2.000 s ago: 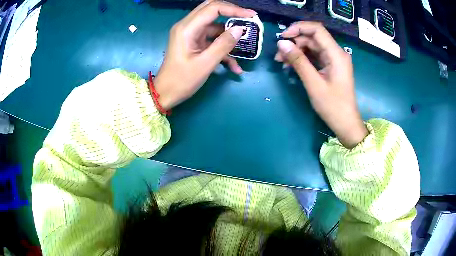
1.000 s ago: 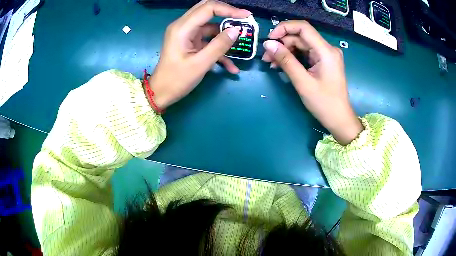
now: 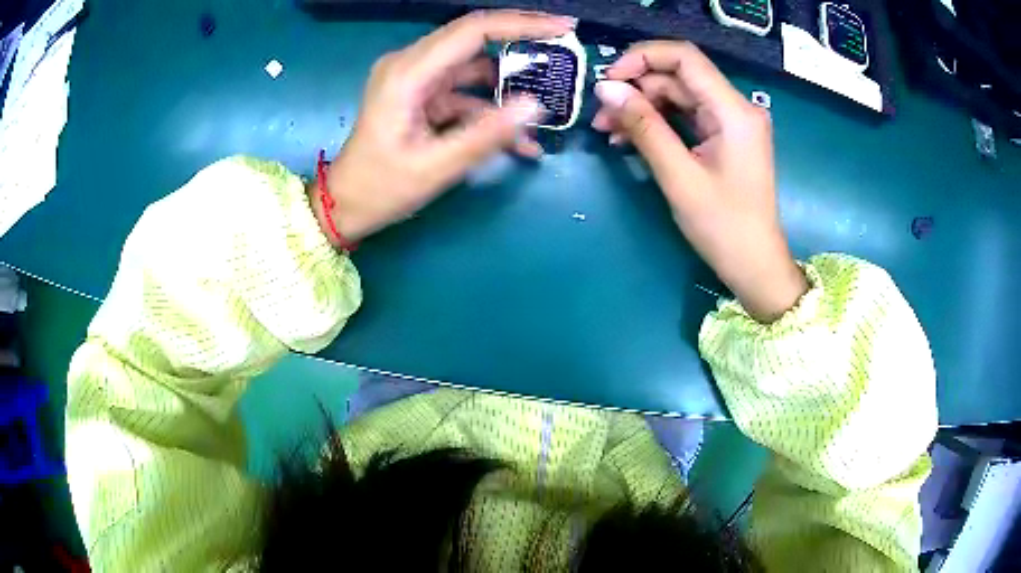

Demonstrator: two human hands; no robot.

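A smartwatch unit [image 3: 544,81] with a pale rim and no strap is held upright by my left hand [image 3: 420,129]. Its black screen shows dense rows of pale text. My left index finger is at the top edge and my blurred thumb is at the lower left of the screen. My right hand [image 3: 700,146] is just right of the case, its thumb and index fingertips pinched close together. A dark sliver seems to show at those fingertips, but I cannot tell what it is or whether it is held.
A black foam tray [image 3: 879,84] with lit watches lies at the top right, a white label [image 3: 823,69] on its edge. A white square [image 3: 274,69] and tiny bits lie on the green mat [image 3: 537,302]. White paper sheets [image 3: 34,123] are at the left edge.
The screen went from dense text to green lines and back to dense text. My left thumb has moved down from the upper screen. My right fingertips have come nearer the case than at first.
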